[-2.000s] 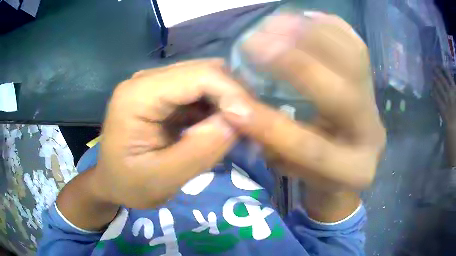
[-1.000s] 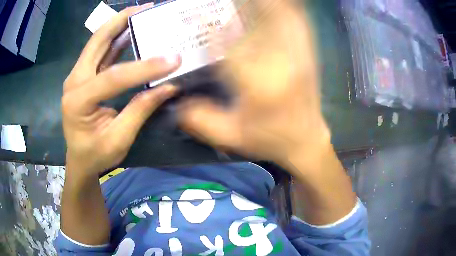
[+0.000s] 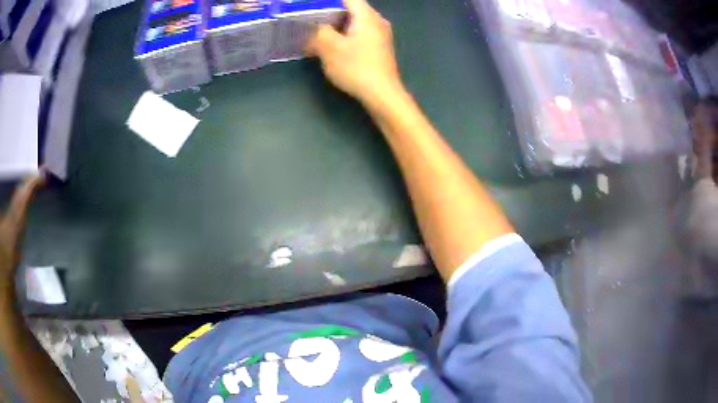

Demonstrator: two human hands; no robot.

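Several blue-topped cartons with pale sides stand side by side in a row at the top edge. My right hand is at the right end of this row, its fingers around the near corner of the rightmost carton; the carton's far part is cut off by the frame. My left hand is partly cut off at the left edge, blurred, with fingertips at the lower corner of a white box face. Its grip cannot be made out.
More blue and white cartons stand at the upper left. A blank white slip and another white piece lie on the dark green tabletop. Clear plastic trays are stacked at the right. Another person's arm shows at the right edge.
The white printed box is no longer between my hands. My right hand has reached forward to the carton row, now in view; my left hand has moved out to the left edge.
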